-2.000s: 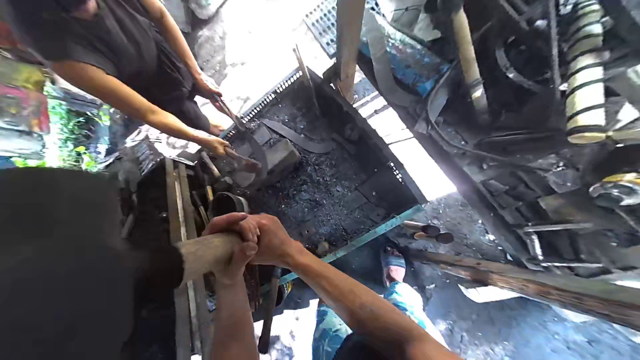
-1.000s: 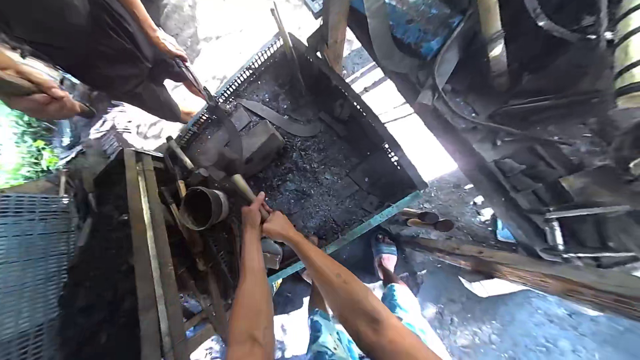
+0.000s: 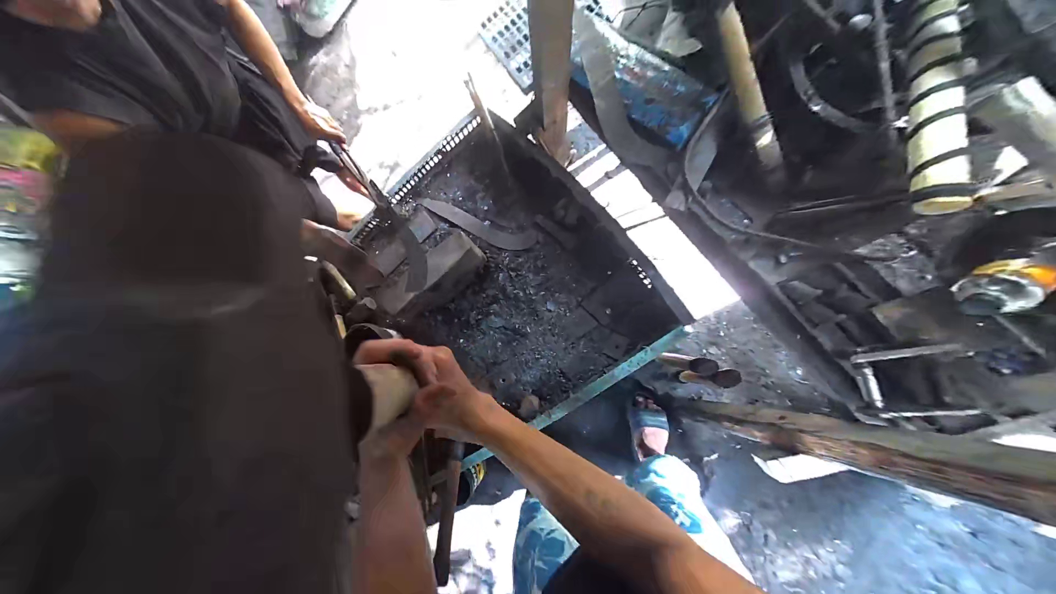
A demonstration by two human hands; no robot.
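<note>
Both my hands grip the pale wooden handle (image 3: 392,394) of a large hammer. Its dark, blurred head (image 3: 186,330) looms close to the camera and fills much of the left side. My left hand (image 3: 394,360) wraps the handle, and my right hand (image 3: 450,398) closes around it just beside, touching the left. Beyond them, a metal block (image 3: 450,268) sits in a dark tray. A curved dark metal blade (image 3: 415,257) lies over the block, at the end of tongs (image 3: 363,177) held by another person.
The other person (image 3: 190,74) is at upper left, partly hidden by the hammer. The dark tray's teal edge (image 3: 606,378) runs near my legs; a curved metal strip (image 3: 483,227) lies inside. Hammers (image 3: 701,370) rest beyond its corner. A wooden beam (image 3: 874,450) and metal scrap lie right.
One second ago my hands were lower with the handle and no large hammer head filled the left side. Now the hammer is raised close to the camera, much as two seconds ago.
</note>
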